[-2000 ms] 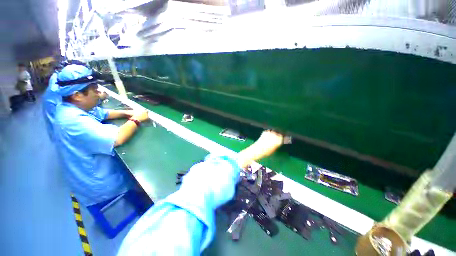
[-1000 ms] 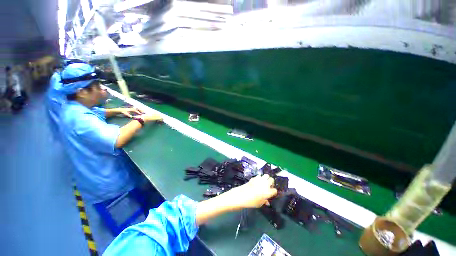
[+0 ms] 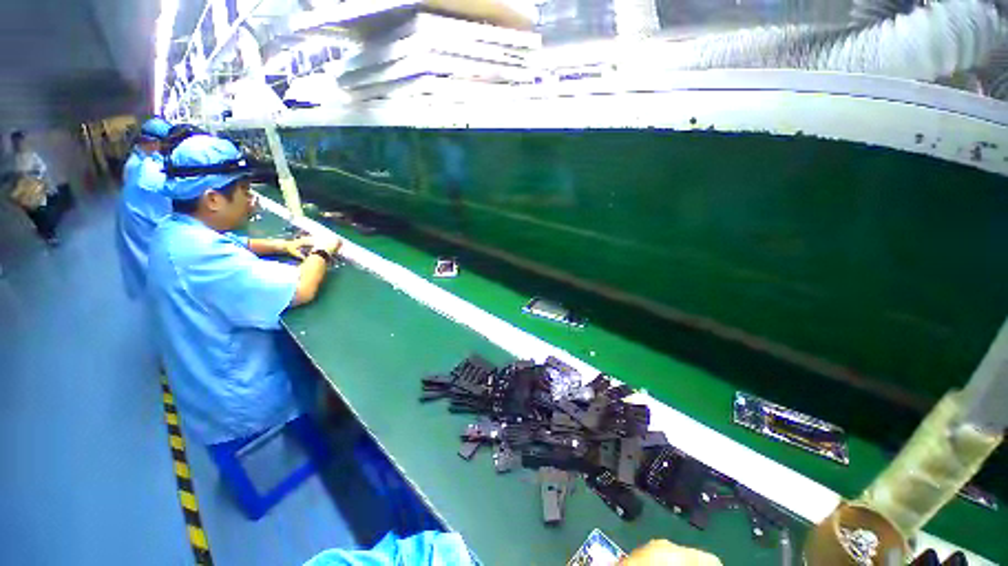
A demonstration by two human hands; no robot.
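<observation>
A heap of black plastic parts lies on the green bench, with a shiny pale patch on its top. Only one corner of an open phone unit shows at the bottom edge. A hand that looks like my left hand is beside this corner, cut off by the bottom edge. Its fingers and any grip are hidden. My blue left sleeve shows at the bottom. My right hand is not in view.
Phone units lie spaced along the green belt behind the white strip. A tan round cup with whitish bits stands at the foot of the yellow-wrapped post. A seated worker in blue is at left.
My left hand has come back from the belt, over the heap, down to the bottom edge beside the phone corner. The heap is now uncovered. The belt phones appear farther right.
</observation>
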